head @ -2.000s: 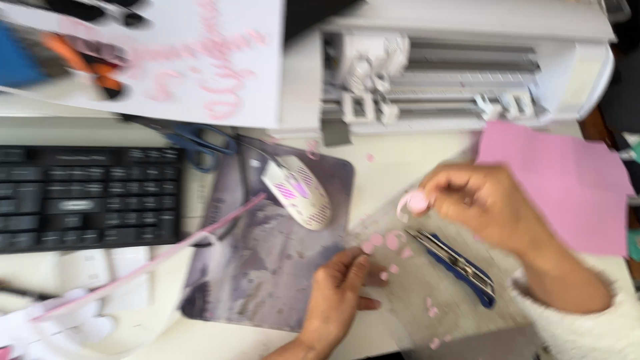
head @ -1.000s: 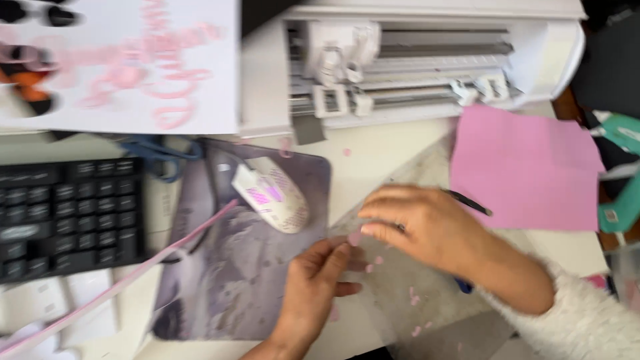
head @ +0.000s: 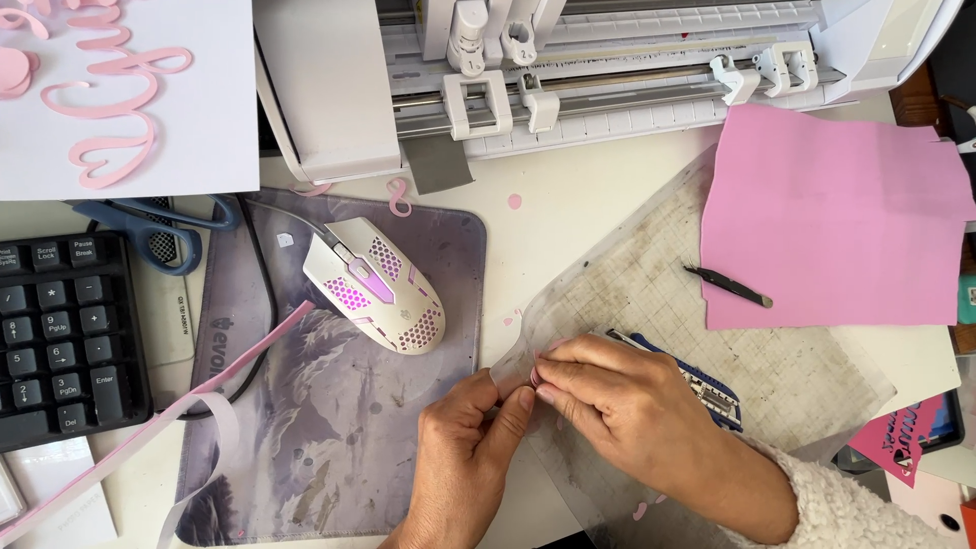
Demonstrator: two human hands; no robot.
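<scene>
My left hand pinches the edge of a worn transparent cutting mat marked with a grid. The fingertips of my right hand close on a small pink paper piece at that edge, touching my left thumb. Partly under my right hand lies a blue utility knife. Black tweezers rest across the mat and a pink sheet. Small pink scraps are scattered on the mat, and a pink paper dot lies on the table.
A white cutting machine spans the back. To the left are a white mouse on a purple mouse pad, blue-handled scissors, a black keyboard, a pink strip and white paper with pink cut-out lettering.
My right hand has come from the right to meet my left fingertips. The utility knife, uncovered two seconds ago, is now partly covered by my right hand.
</scene>
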